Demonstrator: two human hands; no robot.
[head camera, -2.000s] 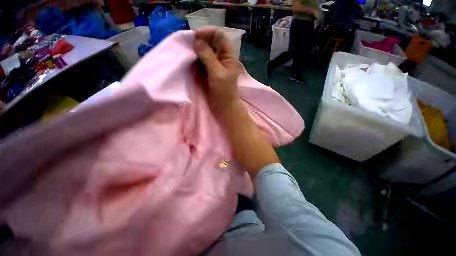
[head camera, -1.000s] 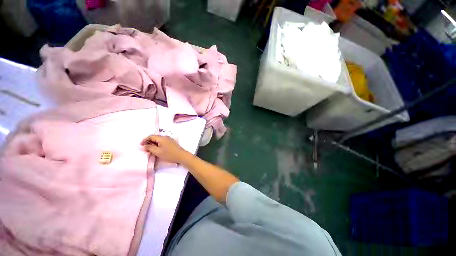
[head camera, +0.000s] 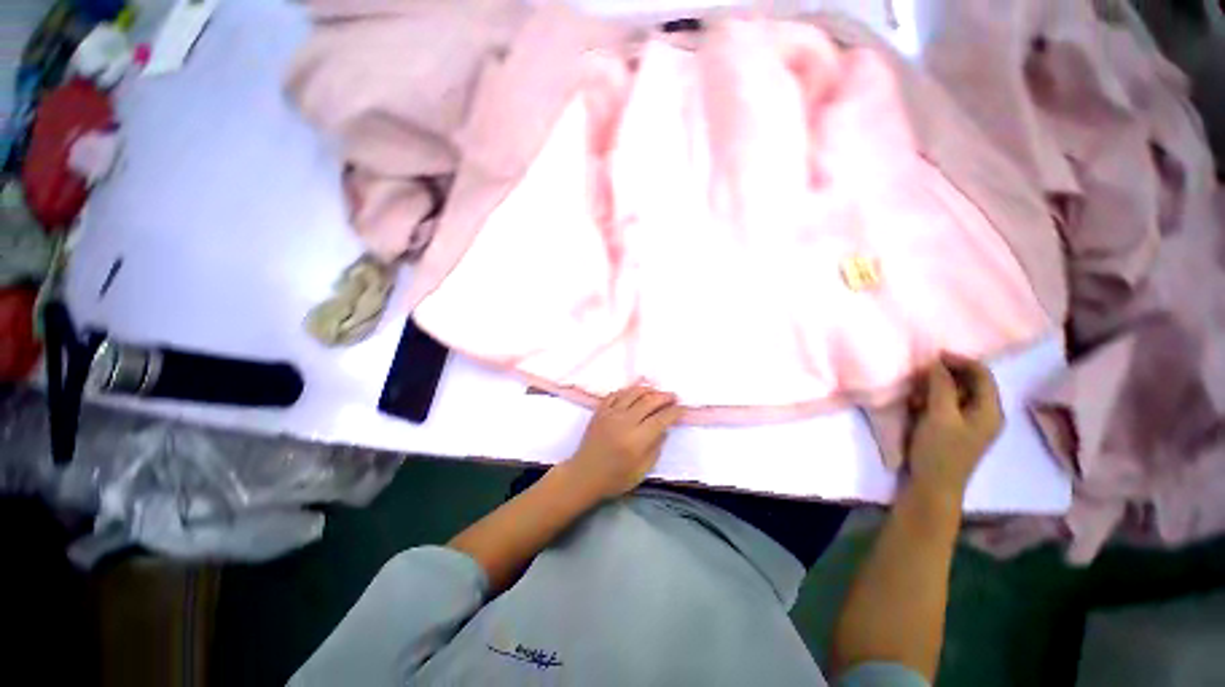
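A pink jacket (head camera: 712, 228) lies spread on the white table with its pale, shiny lining up and its hem towards me. A small dark neck label shows at its far edge. A small gold-brown tag-like spot (head camera: 861, 274) sits on the right part of the lining. My left hand (head camera: 629, 432) is on the hem near the middle, fingertips on the fabric edge. My right hand (head camera: 954, 419) pinches the hem at the right, with a fabric corner hanging beside it. Whether my right hand also holds a tool cannot be seen.
A black phone (head camera: 414, 371), a beige-green cloth lump (head camera: 352, 302) and a black bottle (head camera: 202, 376) lie on the table (head camera: 202, 201) at left. A crumpled pink bundle (head camera: 390, 81) is at upper left. A jacket pile (head camera: 1142, 269) hangs over the right edge. Clear plastic (head camera: 202, 490) lies lower left.
The jacket was lifted and blurred, then lay at the table's right end; now it is spread lining up in front of me. My left hand has come into view at the hem.
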